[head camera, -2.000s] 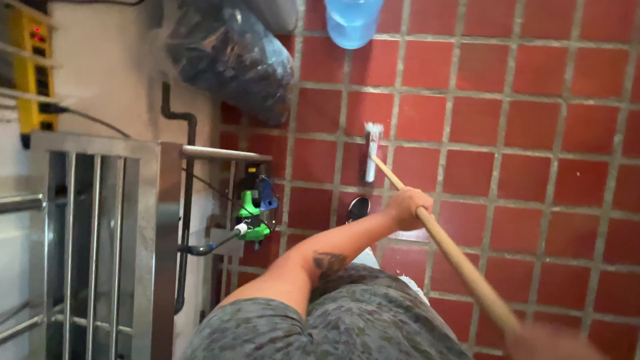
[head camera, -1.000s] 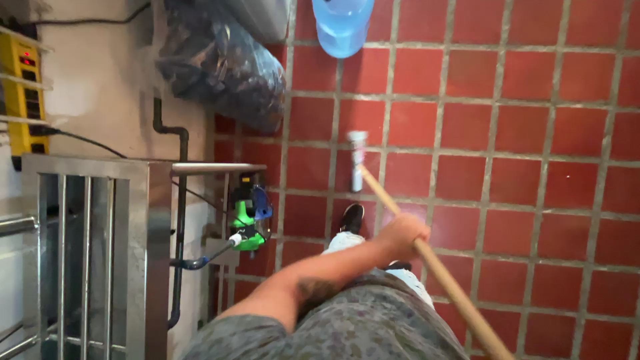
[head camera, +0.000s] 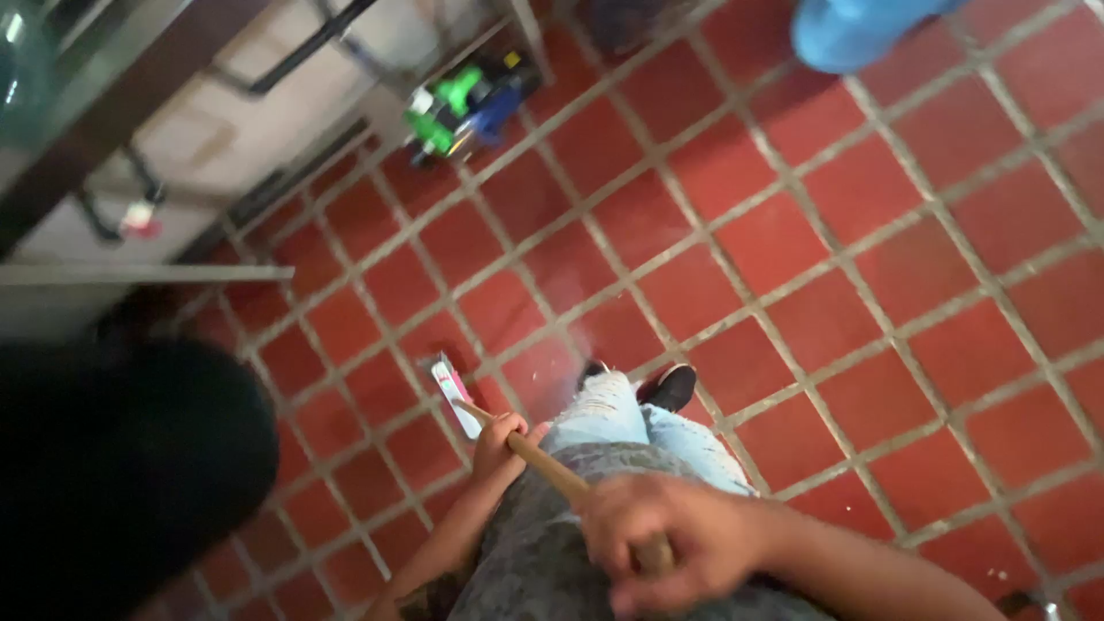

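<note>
A push broom's head (head camera: 455,395), white with some pink, rests on the red tile floor (head camera: 776,233) left of my shoes. Its wooden handle (head camera: 545,462) runs up toward the camera. My left hand (head camera: 504,442) is wrapped round the lower part of the handle, close above the head. Nearer the camera, my right hand (head camera: 660,543) grips the handle near its upper end, and the end shows between the fingers. The right hand is slightly blurred, and the bristles are hard to make out.
A black rounded object (head camera: 138,457) fills the lower left. Metal framework (head camera: 95,112) stands at the upper left, with a green and blue device (head camera: 461,103) near it. At the top right is a blue plastic container (head camera: 832,34). My dark shoe (head camera: 670,388) stands on the tiles.
The broom head has moved from ahead of my feet to their left. My right hand, out of view one second ago, now shows on the handle. The view has turned strongly.
</note>
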